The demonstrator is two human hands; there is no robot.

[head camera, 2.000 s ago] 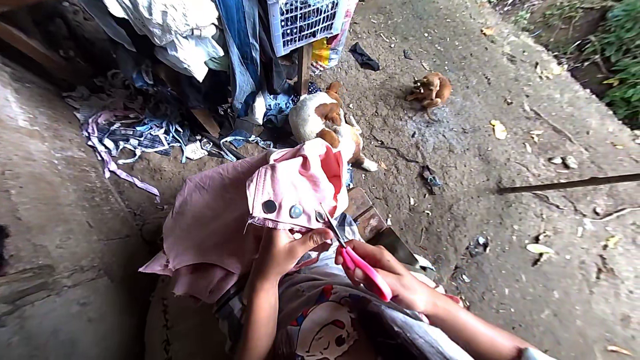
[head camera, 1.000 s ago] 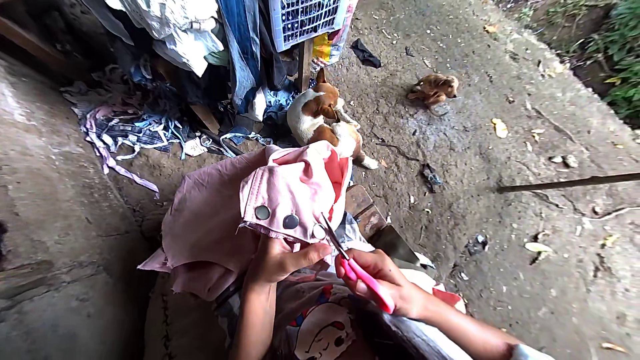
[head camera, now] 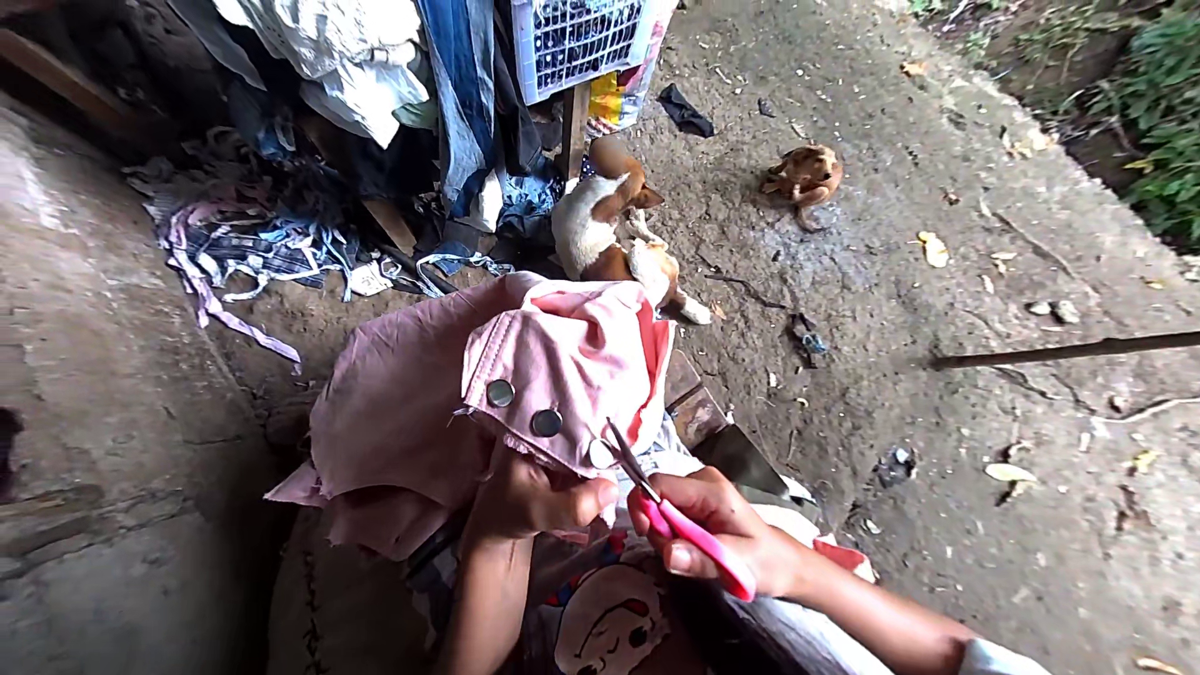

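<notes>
My left hand grips the lower edge of a pink cloth garment, its thumb out to the right and its fingers mostly hidden under the fabric. Three round metal snap buttons lie in a slanting row along that edge. My right hand holds scissors with pink handles. Their narrow blades point up and left, with the tips over the cloth just beside the rightmost button. Whether the blades touch the cloth cannot be told. The garment rests over my lap, above a printed cloth.
A white and brown dog curls just beyond the garment. A smaller brown dog sits farther off on the dirt ground. Fabric strips heap at left, below hanging clothes and a white plastic basket. A stick lies at right.
The garment's buttoned edge has shifted and turned slightly between my hands. Both hands keep their holds. The smaller brown dog has raised its head since one second ago.
</notes>
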